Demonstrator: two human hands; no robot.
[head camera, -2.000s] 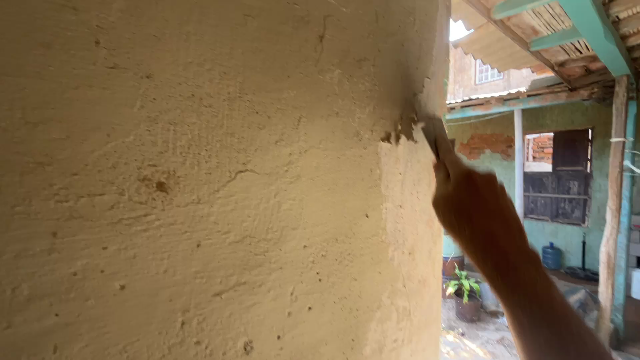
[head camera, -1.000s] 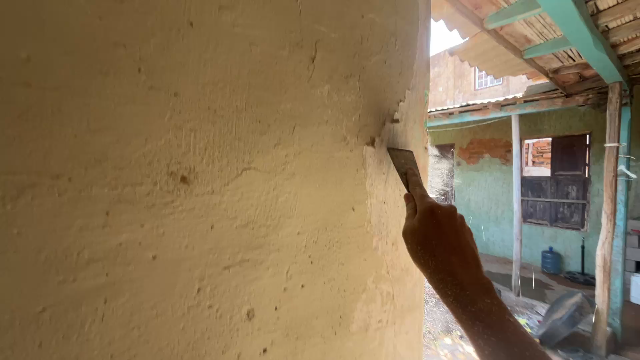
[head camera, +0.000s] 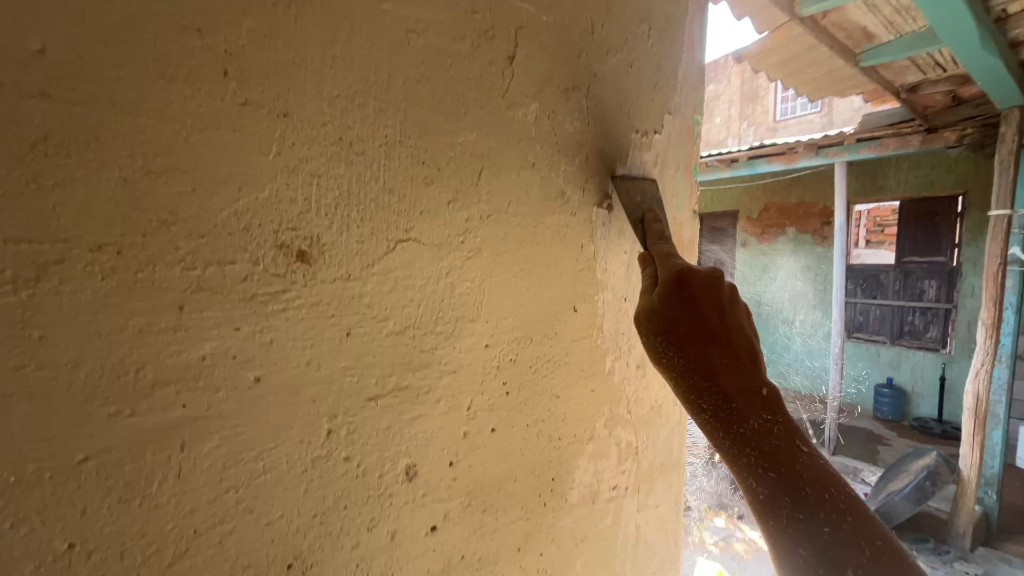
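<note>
My right hand grips a flat metal scraper, its index finger laid along the blade. The blade's edge lies against the yellow painted wall, close to the wall's right-hand edge. Around and above the blade, a strip of the coating has a ragged border and a paler layer shows beside it. Fine chips fly below and to the right of my hand, and flecks cling to my forearm. My left hand is out of view.
Beyond the wall's edge lies a yard with a pale post, a rough wooden post, a blue water jug and a tilted metal basin. A green wall with a dark shuttered window stands behind, under a roof with turquoise beams.
My right hand with the scraper has moved lower along the wall's edge since the earliest frame. Flying chips show more plainly now. The view has shifted slightly.
</note>
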